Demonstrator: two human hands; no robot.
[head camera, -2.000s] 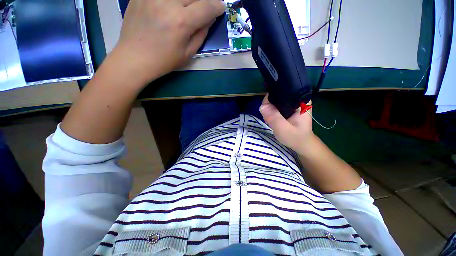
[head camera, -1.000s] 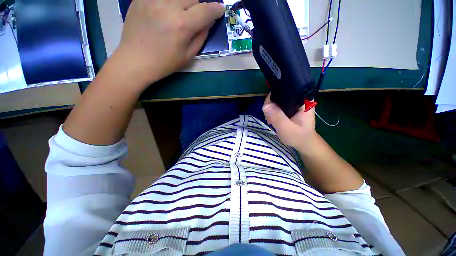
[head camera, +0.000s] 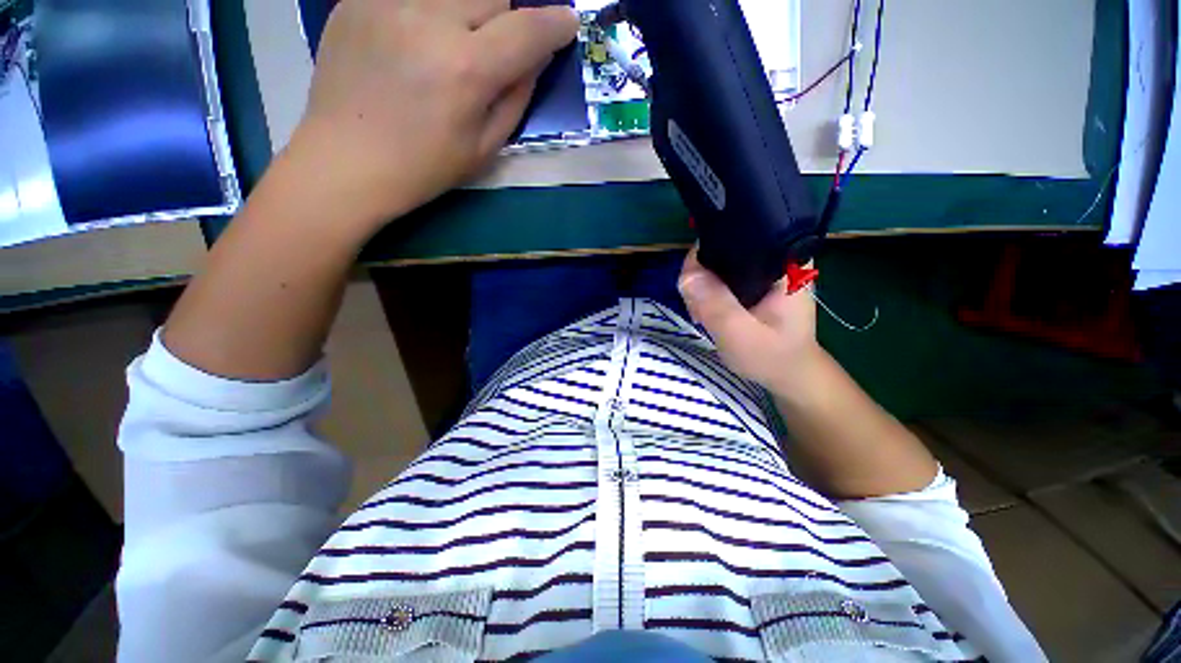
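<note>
My right hand (head camera: 751, 311) is closed around the lower end of a black glue gun (head camera: 725, 143) with a pale label and red parts at its bottom end. The gun slants up and left over the display unit, its nozzle near the top edge. The unit shows a dark panel (head camera: 560, 104), a green circuit board (head camera: 624, 117) with small wires, and a white part right of the gun. My left hand (head camera: 421, 97) lies over the dark panel, fingers bent and tips at the board's upper edge; whether it pinches anything cannot be seen.
Another dark-and-white unit (head camera: 123, 110) lies at the left. Thin wires with white connectors (head camera: 856, 131) run over the beige mat (head camera: 984, 104) on the green bench. White sheets (head camera: 1159, 194) stand at the right edge. A red object (head camera: 1056, 311) is below the bench.
The glue gun's lower end and my right hand have shifted slightly right since the earliest frame. My left hand stays in nearly the same place.
</note>
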